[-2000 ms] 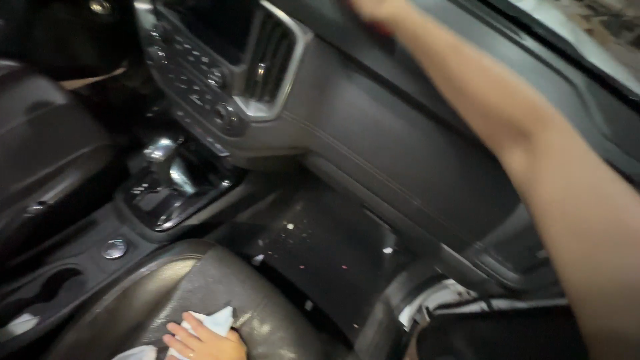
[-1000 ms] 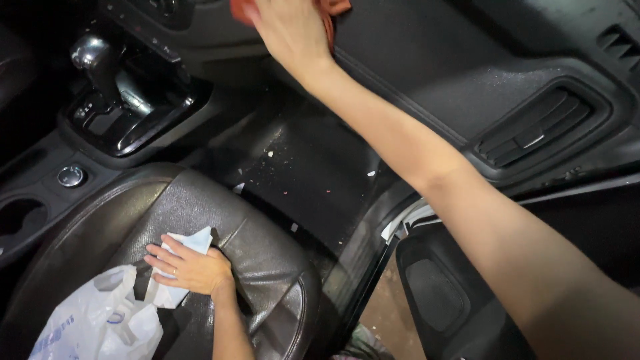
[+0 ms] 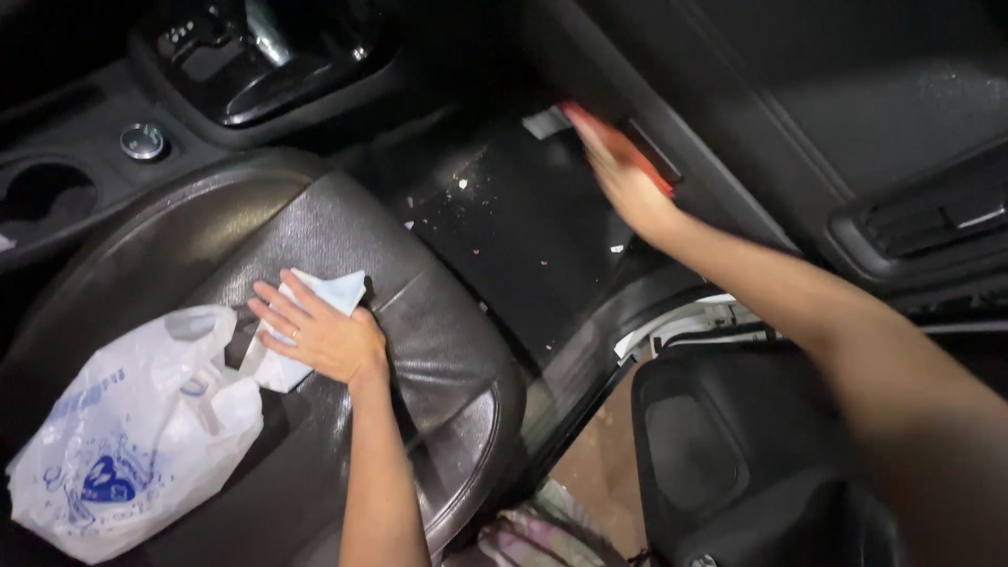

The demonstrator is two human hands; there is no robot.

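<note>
My left hand [image 3: 327,335] lies flat, fingers spread, on a folded white and light-blue cloth or paper [image 3: 342,290] on the dark leather car seat [image 3: 441,339]. A ring shows on one finger. Beside it on the seat rests a white plastic bag [image 3: 150,433] with blue print. My right hand [image 3: 630,185], slightly blurred, holds a red cloth [image 3: 622,146] against the lower dashboard panel, by the glovebox's lower edge. Its fingers partly hide the cloth. A small grey-white piece [image 3: 547,123] shows just left of the red cloth; what it is I cannot tell.
The dark footwell floor [image 3: 528,213] bears scattered pale crumbs and bits. At the upper left is the centre console with a gear selector [image 3: 268,35], a round knob [image 3: 143,142] and a cup holder [image 3: 51,189]. An open car door [image 3: 693,449] stands at lower right, beyond the door sill.
My right hand has moved with the red cloth from the upper dashboard down to its lower part by the footwell. My left hand stays on the seat. The view has tilted down closer to the seat.
</note>
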